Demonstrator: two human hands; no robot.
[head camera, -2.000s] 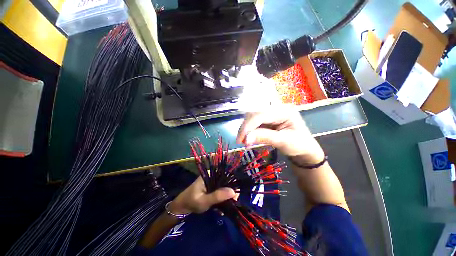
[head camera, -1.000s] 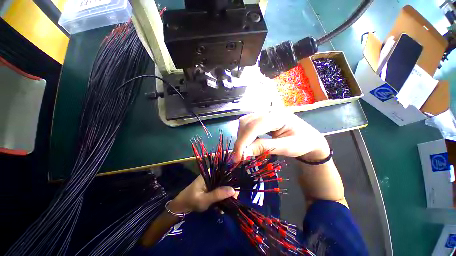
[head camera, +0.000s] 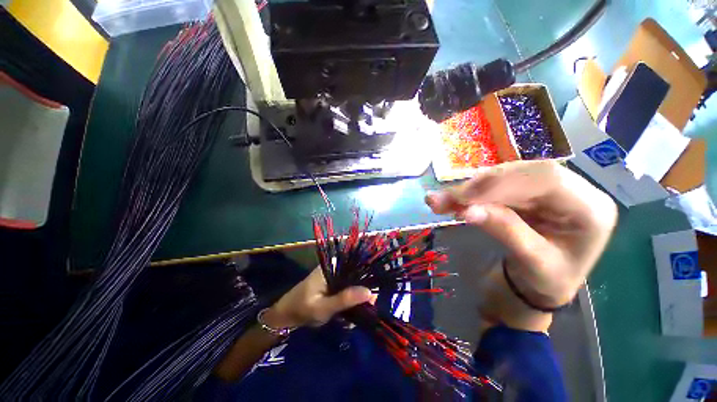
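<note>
My left hand is shut around the bunch of thin two-core cables, held above my lap. The ends fan out up and to the right, with red and black cores; several on the right carry thicker red ferrules. More red-tipped ends hang below the fist. My right hand is raised right of the bunch, apart from it, in front of the parts box. Its thumb and forefinger tips are near each other; whether a tiny part is between them cannot be told. Orange-red ferrules and dark ferrules lie in the box's two compartments.
The crimping machine stands ahead, with the lit lamp at its right. A single black cable loops before it. A long hank of waiting cables lies left. A smartphone rests on an open carton at right.
My right hand went from in front of the machine to the bunch's ends, then away to the right and up. My left hand keeps its hold on the bunch. The view has shifted slightly.
</note>
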